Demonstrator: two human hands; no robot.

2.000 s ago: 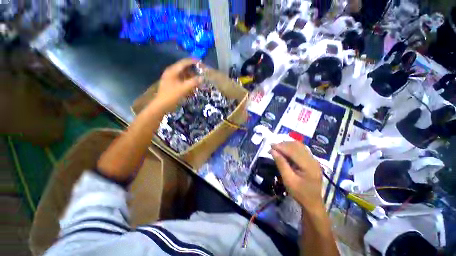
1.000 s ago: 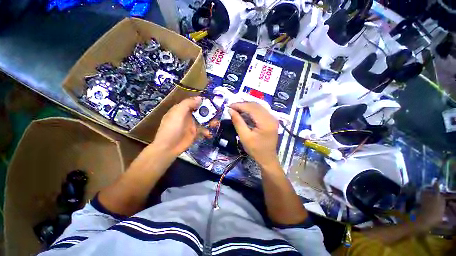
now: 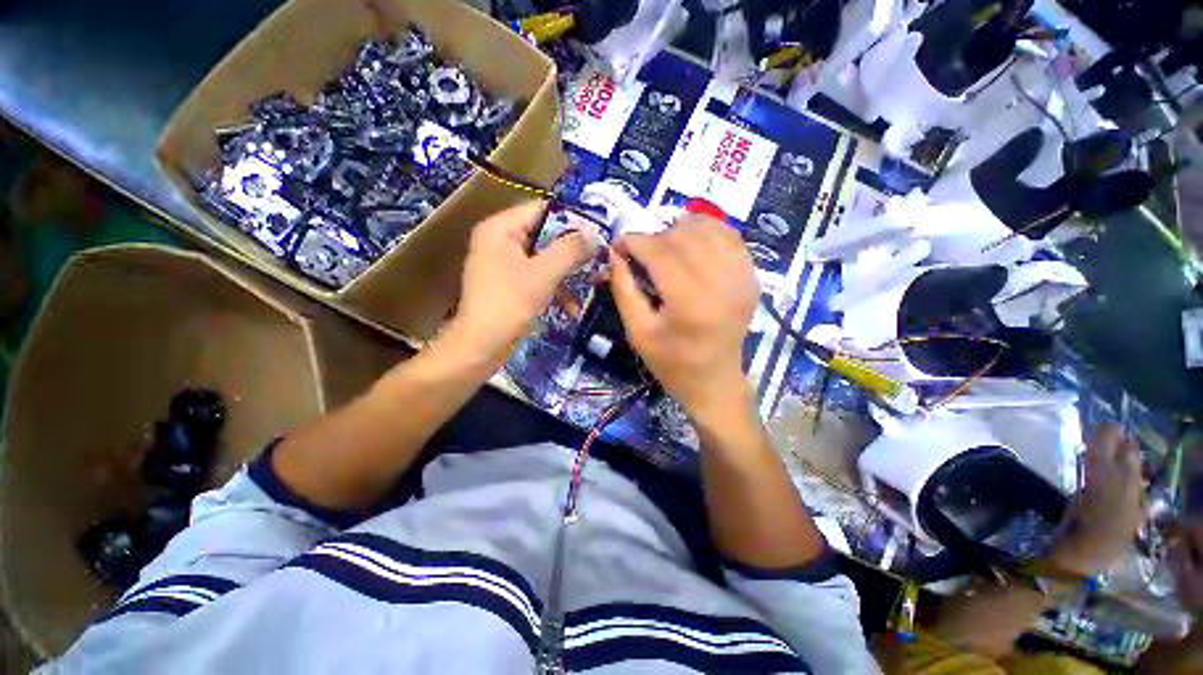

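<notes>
My left hand is closed on a small plate, mostly hidden by the fingers, above the printed sheet. My right hand is right beside it, fingertips pinched on a thin dark stick-like item. The two hands' fingertips nearly meet. A white housing lies just beyond the fingertips, with a red end beside it. A black round shell sits between and below my hands, partly hidden. Its wire leads hang toward my shirt.
The plate carton stands at left, full of silver-black plates. A lower carton holds black round parts. White housings line the right. A yellow-ended cable lies near my right hand. Another person's hand is at lower right.
My left hand first reached into the plate carton, then came back with a plate beside my right hand. Now it is turned so the plate is mostly hidden. The other person's hand is nearer the housing.
</notes>
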